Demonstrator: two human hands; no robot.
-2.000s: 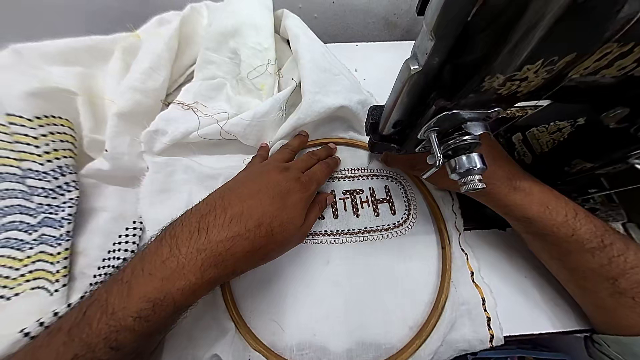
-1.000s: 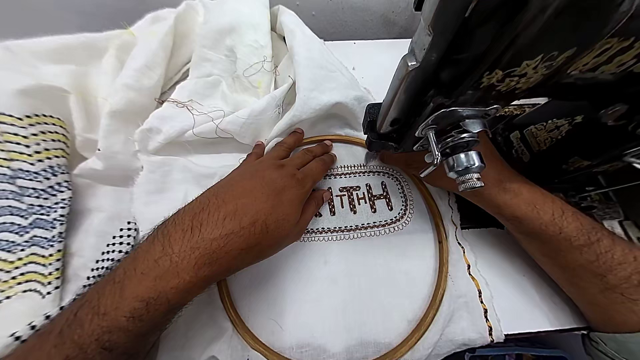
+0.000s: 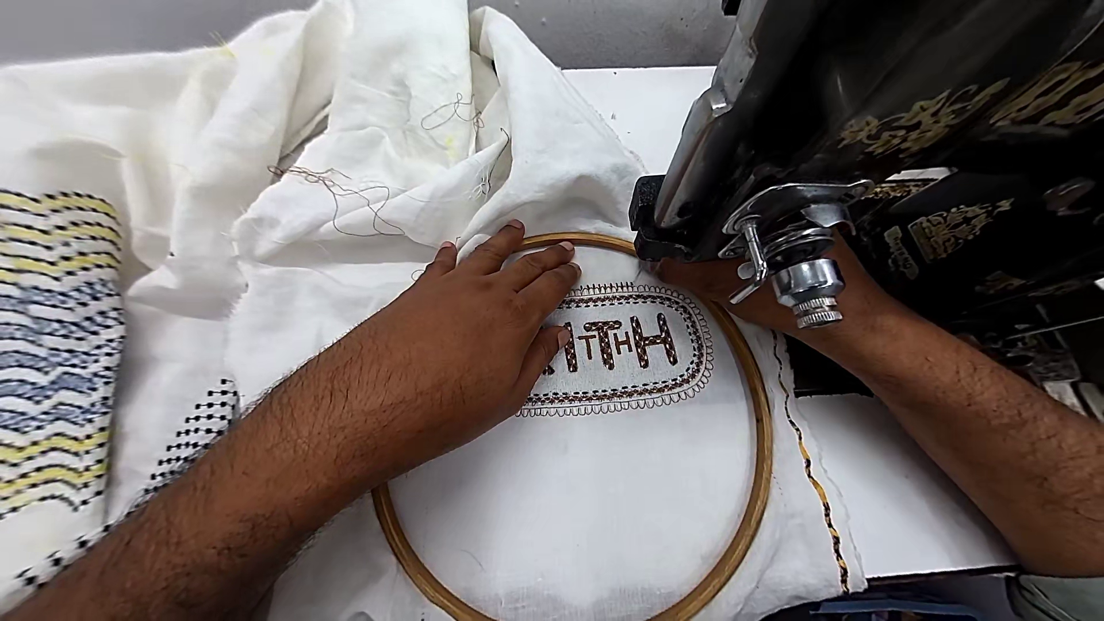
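Observation:
White cloth (image 3: pixel 569 509) is stretched in a round wooden embroidery hoop (image 3: pixel 761 440). Brown stitched lettering (image 3: pixel 617 343) stands on it inside an oval stitched border. My left hand (image 3: pixel 483 336) lies flat on the cloth and the hoop's upper left rim, fingers spread, covering part of the lettering. My right hand (image 3: pixel 776 285) is at the hoop's upper right, behind the thread tension knob (image 3: pixel 809 293) of a black sewing machine (image 3: pixel 862 112); its fingers are mostly hidden. The needle area near its fingertips is hard to make out.
Bunched white fabric (image 3: pixel 362 129) with loose brown threads lies behind the hoop. At the left is cloth with yellow, blue and black wavy stitching (image 3: pixel 60 345). The white table (image 3: pixel 914 500) has its front edge at lower right. A grey wall (image 3: pixel 638 30) stands behind.
The hoop and cloth have shifted very slightly to the left with my left hand on them. The hands keep nearly the same pose.

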